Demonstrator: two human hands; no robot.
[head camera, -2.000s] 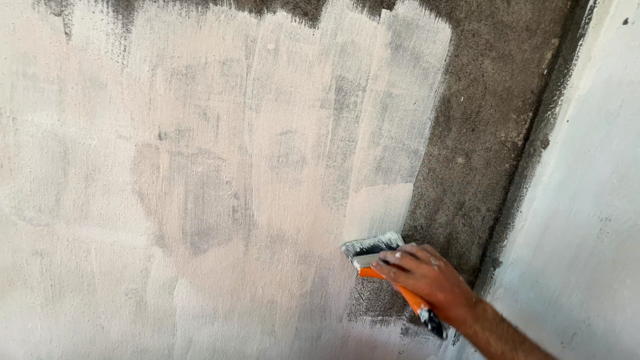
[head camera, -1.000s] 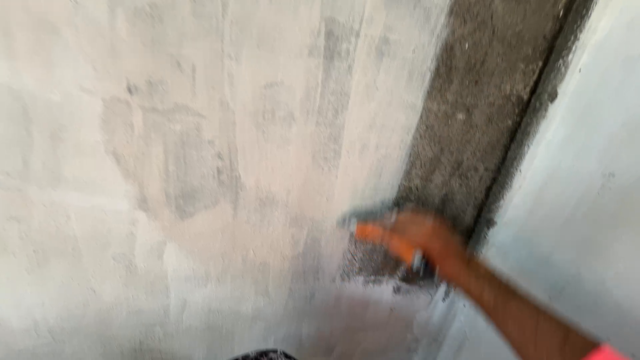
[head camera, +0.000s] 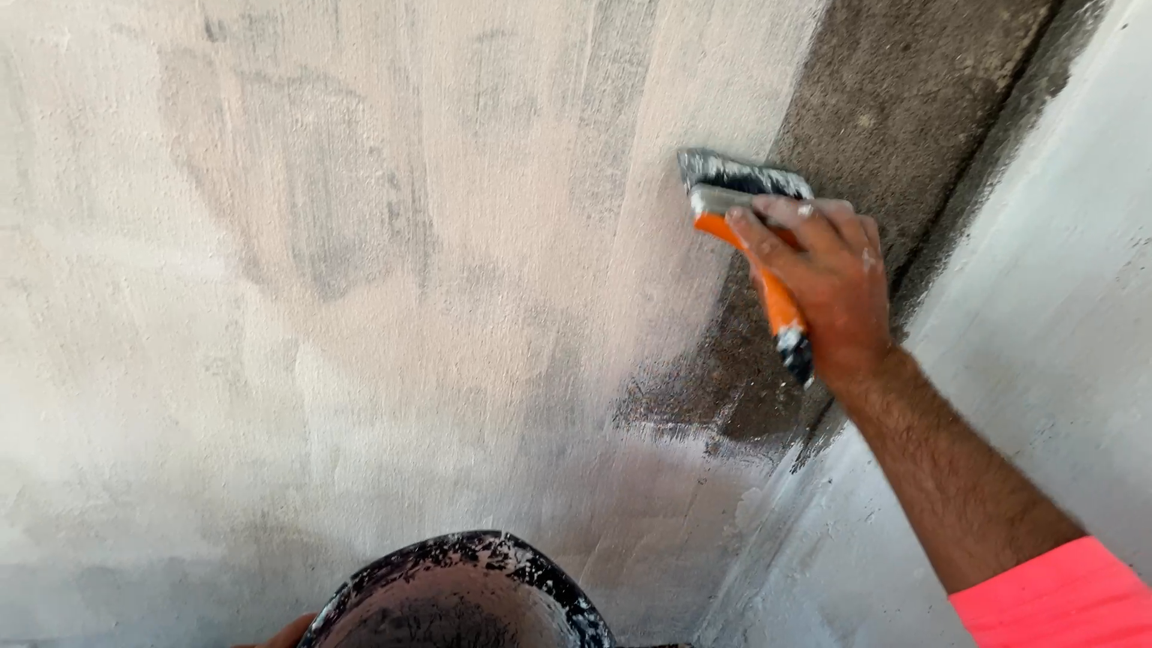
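Note:
My right hand (head camera: 823, 270) grips a wide paintbrush (head camera: 778, 292) with an orange handle, a metal ferrule and dark bristles coated in white paint. The bristles touch the wall (head camera: 504, 297), at the border between its whitish painted part and a bare brown-grey strip (head camera: 855, 117). At the bottom edge is a black, paint-spattered bucket (head camera: 504, 549), its rim tilted into view and its inside stained pale. Fingers of my left hand (head camera: 286, 634) show at the bucket's left side; most of that hand is out of frame.
A corner runs diagonally down the right side, where a pale, bluish-white second wall (head camera: 1035, 351) meets the first. Below the brush, a dark unpainted patch (head camera: 765, 396) ends in a ragged edge above a painted lower area.
The bucket has come further into view at the bottom, with left-hand fingers beside it. My right hand still holds the brush at the strip's edge, now higher above the dark patch.

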